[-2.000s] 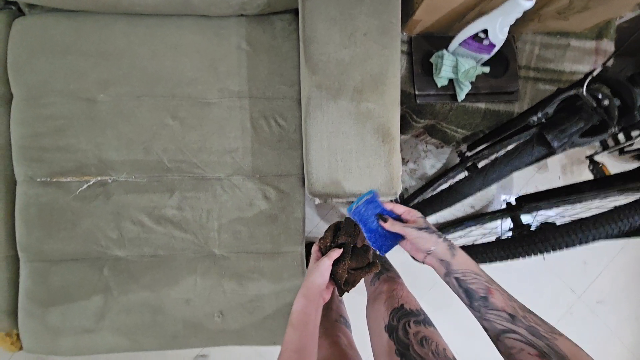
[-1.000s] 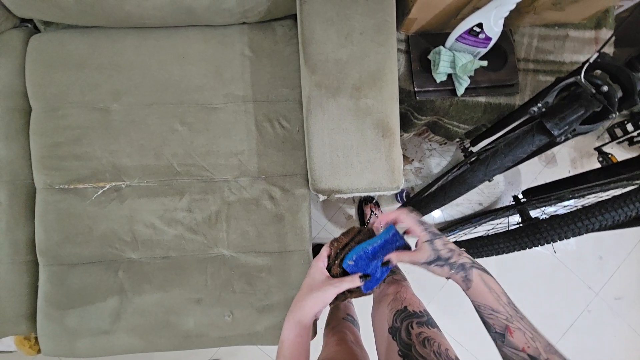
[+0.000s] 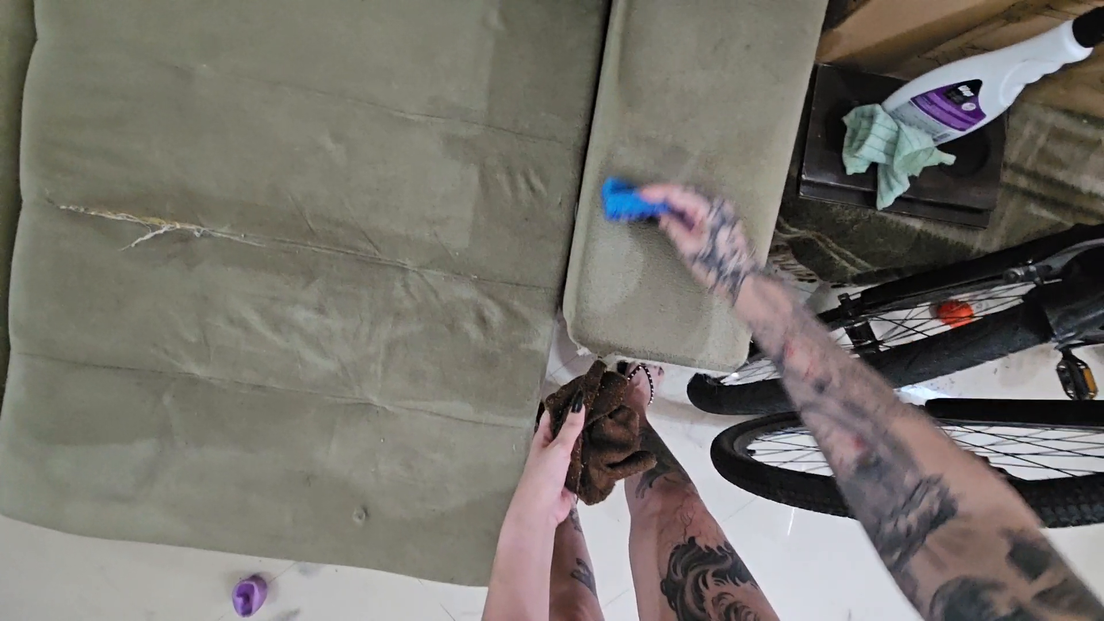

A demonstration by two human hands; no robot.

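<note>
My right hand (image 3: 703,228) grips a blue scrubbing brush or sponge (image 3: 628,200) against the top of the sofa's armrest (image 3: 681,103); motion blur hides which it is. Below the armrest's front end, my left hand (image 3: 556,457) is closed around a crumpled brown cloth (image 3: 608,440), beside the edge of the seat cushion (image 3: 259,328). The cushion is olive-green fabric with a torn seam (image 3: 164,224) on its left part.
A white spray bottle (image 3: 966,90) with a purple label and a pale green cloth (image 3: 893,151) rest on a dark box-like stand (image 3: 914,194) at upper right. Bicycle wheels (image 3: 776,466) lie beyond the armrest. A purple cap (image 3: 249,595) is on the tiled floor.
My right hand has moved the blue thing away from the brown cloth and up onto the armrest. My left hand still holds the cloth. The view has shifted closer to the sofa.
</note>
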